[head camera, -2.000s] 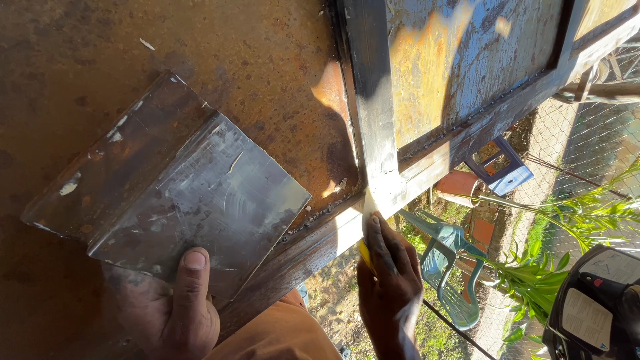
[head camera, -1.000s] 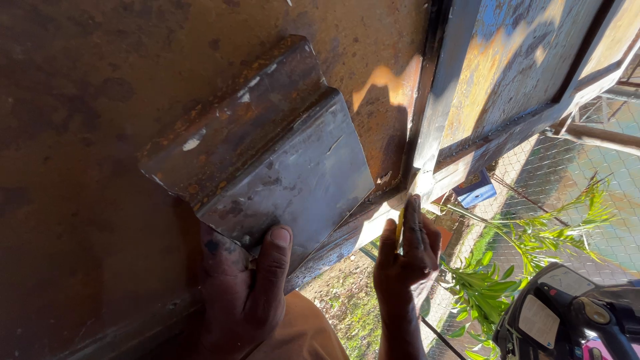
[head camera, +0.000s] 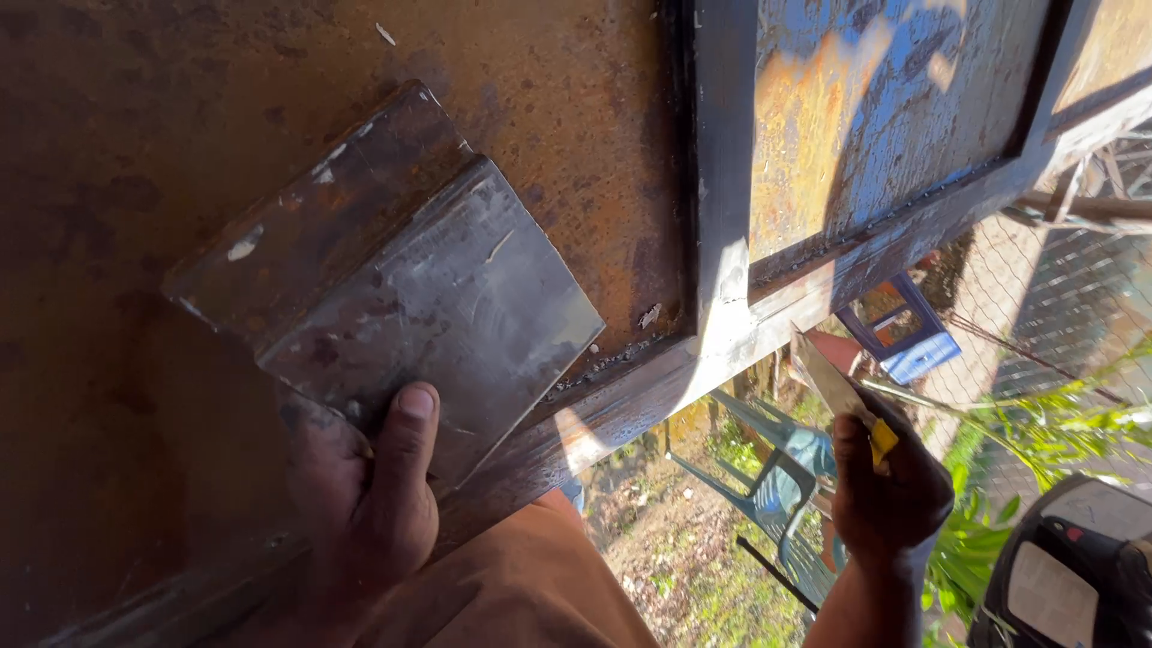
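My left hand (head camera: 387, 486) grips the near edge of a bent sheet-metal plate (head camera: 432, 297), its thumb on top. Grey smears and a thin pale streak mark the plate's face. On the right, my right hand (head camera: 886, 477) holds a scraper or putty knife (head camera: 832, 382) with a flat metal blade and some yellow at the grip. The blade's tip is close to the outer edge of the metal frame (head camera: 720, 324), near a welded corner; whether they touch I cannot tell. Behind the plate lies a rusty metal panel (head camera: 576, 135).
Past the frame bar is a panel with worn blue paint (head camera: 909, 117). Beyond the frame's edge are a green plastic chair (head camera: 783, 486), a blue plastic stool (head camera: 909, 333), leafy plants (head camera: 1035, 432), a chain-link fence (head camera: 1062, 306) and a black vehicle part (head camera: 1071, 558) at lower right.
The scraper's blade, hardly visible in the earlier frames, now shows plainly, angled at the frame's outer edge. My left hand keeps hold of the plate throughout. The view has shifted between frames.
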